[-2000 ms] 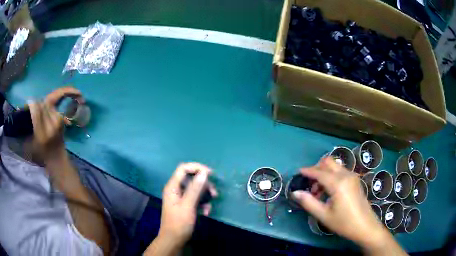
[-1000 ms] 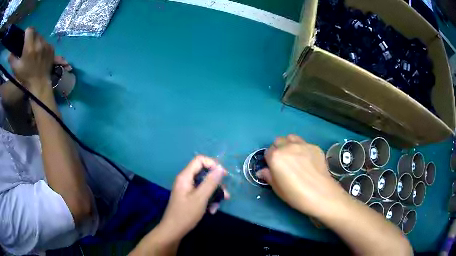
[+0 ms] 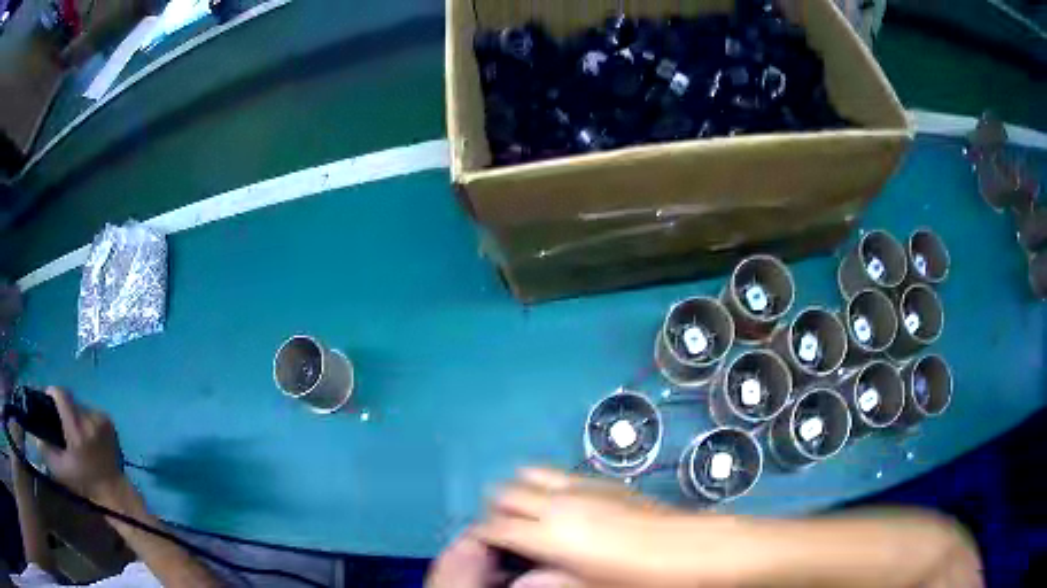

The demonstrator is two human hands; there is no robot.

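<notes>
My right hand [image 3: 563, 519] is blurred at the bottom edge, its fingers over my left hand [image 3: 462, 563], which is cut off by the edge. A dark piece, looking like a black plastic insert [image 3: 512, 562], shows between them in my left hand. Whether my right fingers grip it is hidden. A grey-tan cylindrical housing [image 3: 623, 433] with a white centre on dark spokes stands just beyond my right hand. Several more housings [image 3: 750, 391] with pale centres stand clustered to its right. Another housing [image 3: 316, 373] with a dark inside is apart on the left.
An open cardboard carton [image 3: 689, 207] full of black parts is at the back centre. A clear bag of silvery pieces [image 3: 122, 287] lies at left. A neighbouring worker's hand [image 3: 86, 454] holds a black corded tool [image 3: 40, 416]. A white strip [image 3: 310, 182] edges the green bench.
The view has shifted. My right hand has left the housing it was working in and come to my left hand. The housing at left is now free of the neighbour's hand.
</notes>
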